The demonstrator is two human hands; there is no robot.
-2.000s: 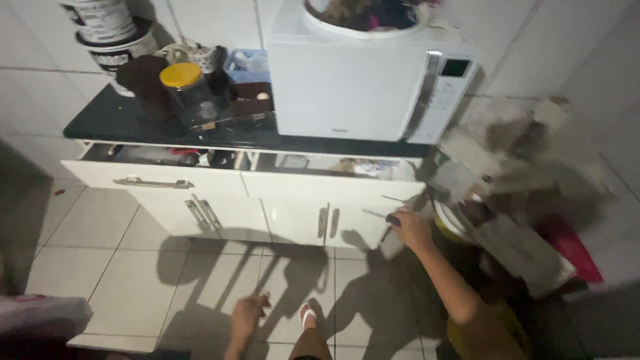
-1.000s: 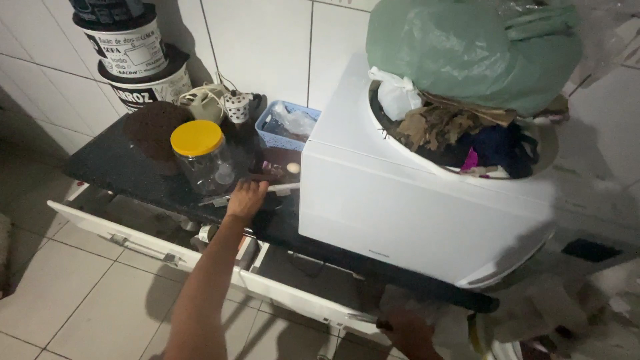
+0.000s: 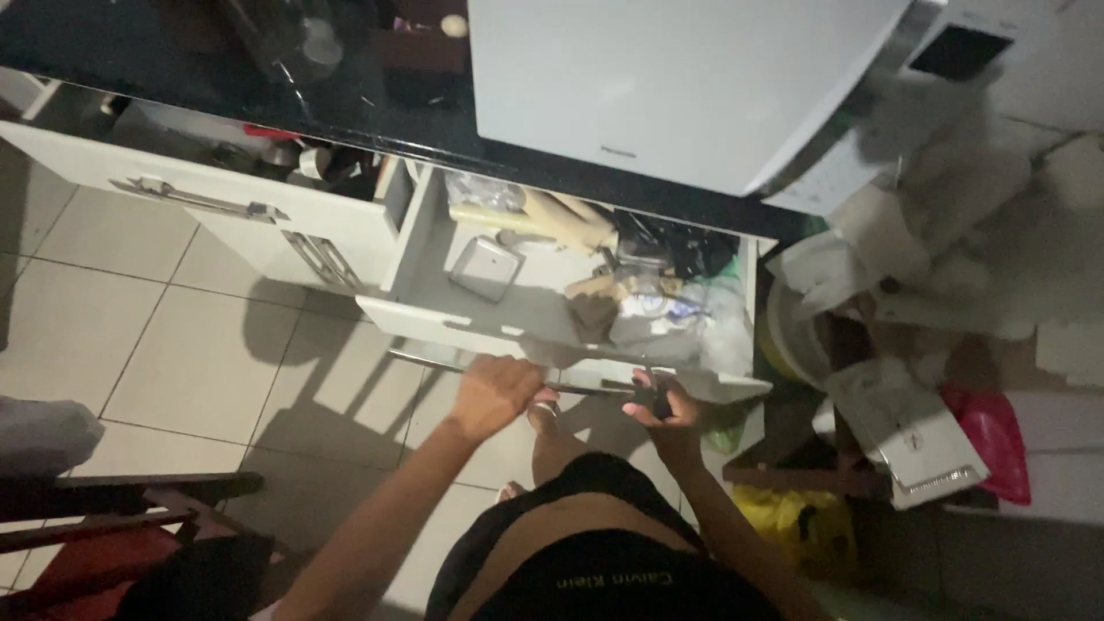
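Note:
My left hand (image 3: 498, 395) is closed at the front of the pulled-out right drawer (image 3: 423, 321), around a bar that looks like its metal handle or a long thin tool; I cannot tell which. Just to the right, my right hand (image 3: 664, 405) holds a small dark object (image 3: 651, 398), too blurred to name. Inside this drawer lie a square white item (image 3: 486, 269), cream-coloured rolled material (image 3: 565, 220), black plastic (image 3: 681, 246) and clear plastic bags (image 3: 724, 323). The left drawer (image 3: 285, 194) also stands pulled out, with mixed items in it.
A white microwave (image 3: 655, 95) stands on the black countertop (image 3: 388, 112). At the right are a round white tub (image 3: 789, 336), a spiral notebook (image 3: 906, 431), a pink bag (image 3: 992, 440) and a yellow bag (image 3: 802, 526). A dark wooden chair (image 3: 129, 517) is at the lower left.
The view has swung down toward the drawers. My left hand has left the countertop by the jar and is now at the right drawer's front. That drawer's inside shows more fully.

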